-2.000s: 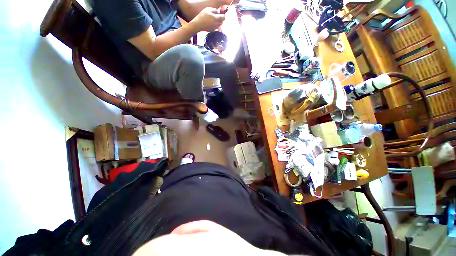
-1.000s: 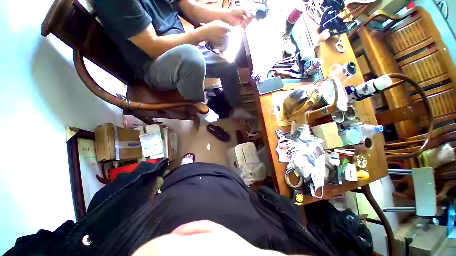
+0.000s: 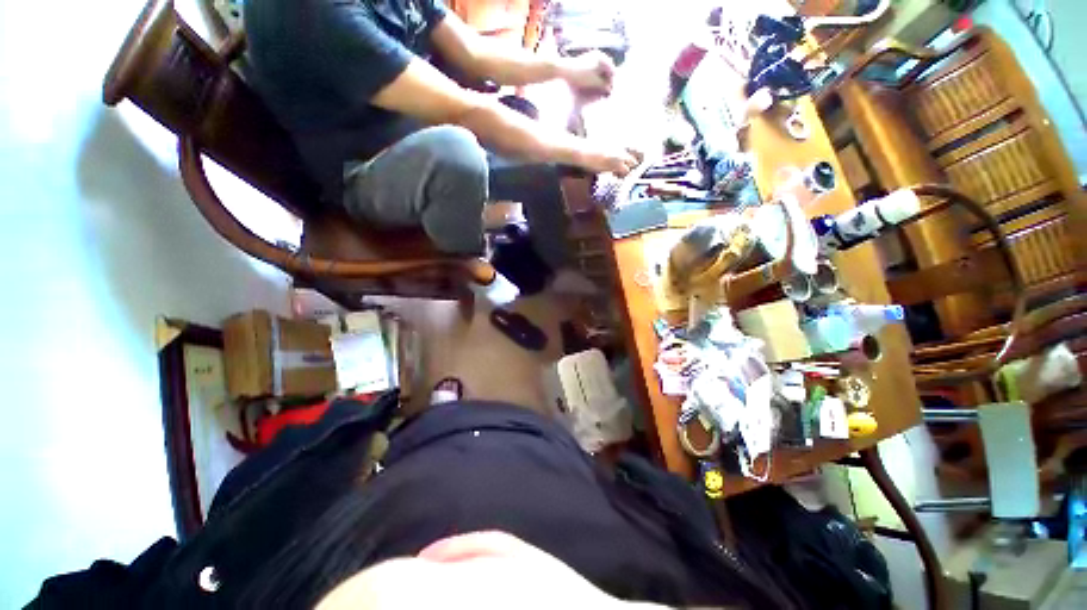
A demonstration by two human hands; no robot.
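Neither of my hands is in view. Nearest in front of me is a brown wooden table [image 3: 641, 280]. On it lie a crumpled white heap of plastic bags [image 3: 737, 387], a tan tape roll [image 3: 699, 436], a small yellow and black item [image 3: 713, 480], a pale box [image 3: 772, 330] and a clear bottle with a blue cap [image 3: 844, 324]. A glossy brown piece [image 3: 689, 272] lies beside a pale round dish [image 3: 800, 235]. A dark flat pad [image 3: 638, 217] lies near a heap of hand tools [image 3: 679, 179].
A seated person [image 3: 441, 179] in a dark T-shirt has one hand at the tools and one raised over the bright area; any held item is unclear. Cardboard boxes [image 3: 280, 354], dark footwear [image 3: 517, 329] and a white container [image 3: 587, 393] stand on the floor. A wooden bench [image 3: 989, 143] is at right.
The seated person's hands have moved apart, one reaching down and right to the tools at the table edge. The person leans further toward the table. The view has shifted slightly.
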